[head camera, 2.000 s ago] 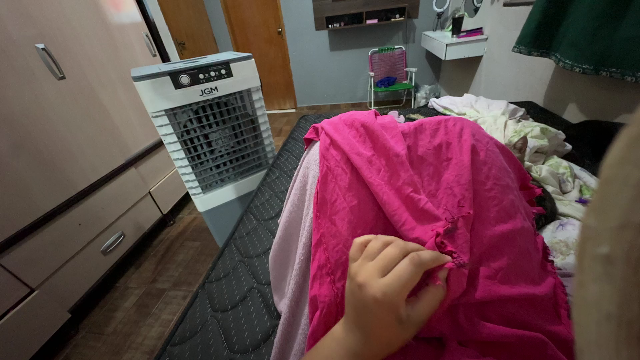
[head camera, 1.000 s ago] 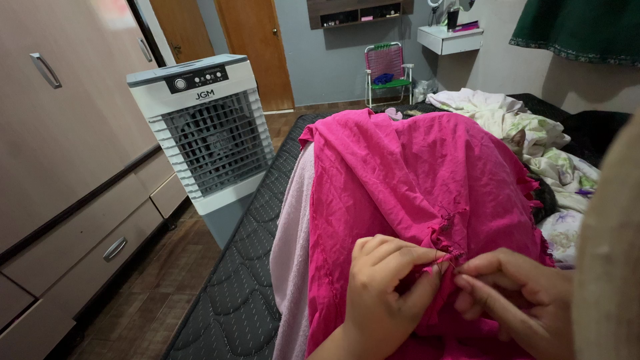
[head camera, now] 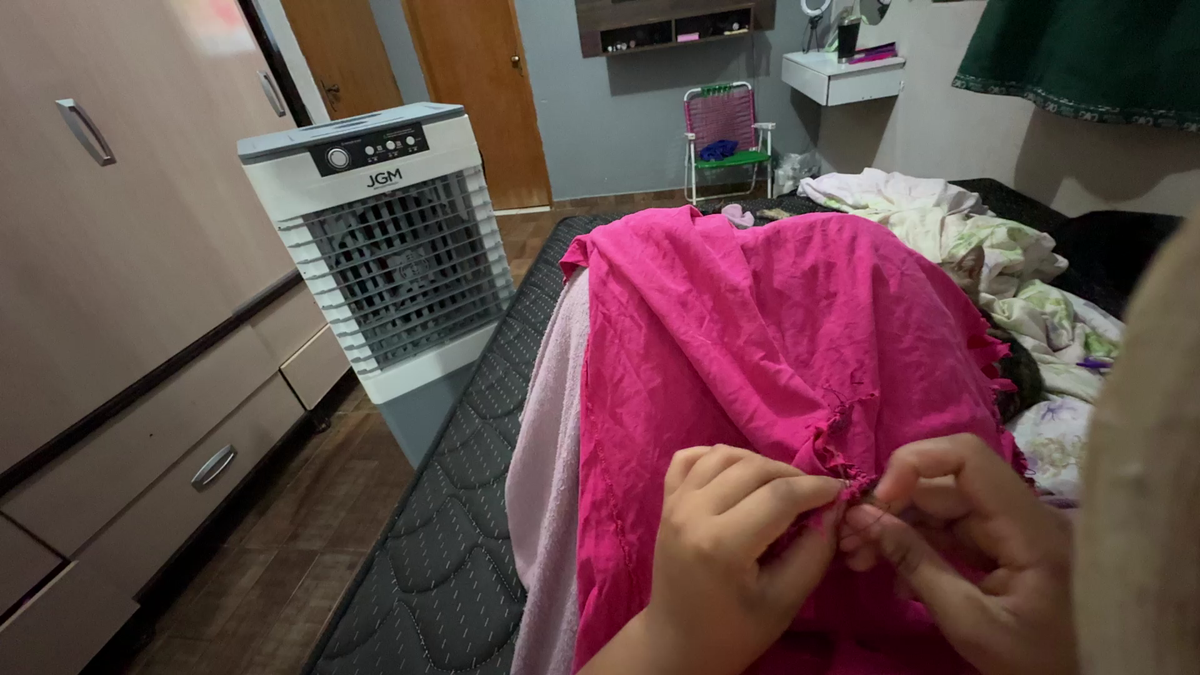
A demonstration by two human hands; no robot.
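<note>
Bright pink fabric lies draped over a raised form, probably my legs, on the mattress. My left hand pinches a gathered, frayed edge of it between thumb and index finger. Close against it on the right, the fingertips of my right hand are drawn together at the same edge, around something thin and dark that looks like a needle or thread, too small to tell. Rough dark stitching runs along the bunched seam just above both hands. A pale pink towel hangs out from under the fabric's left side.
The black quilted mattress extends beneath the fabric. A white and grey air cooler stands at its left, before a wardrobe. Crumpled floral bedding lies at the right. A folding chair stands behind. A blurred beige shape blocks the right edge.
Two seconds ago only my left hand was in view. My right hand has come in from the right and now touches the gathered edge beside my left fingertips.
</note>
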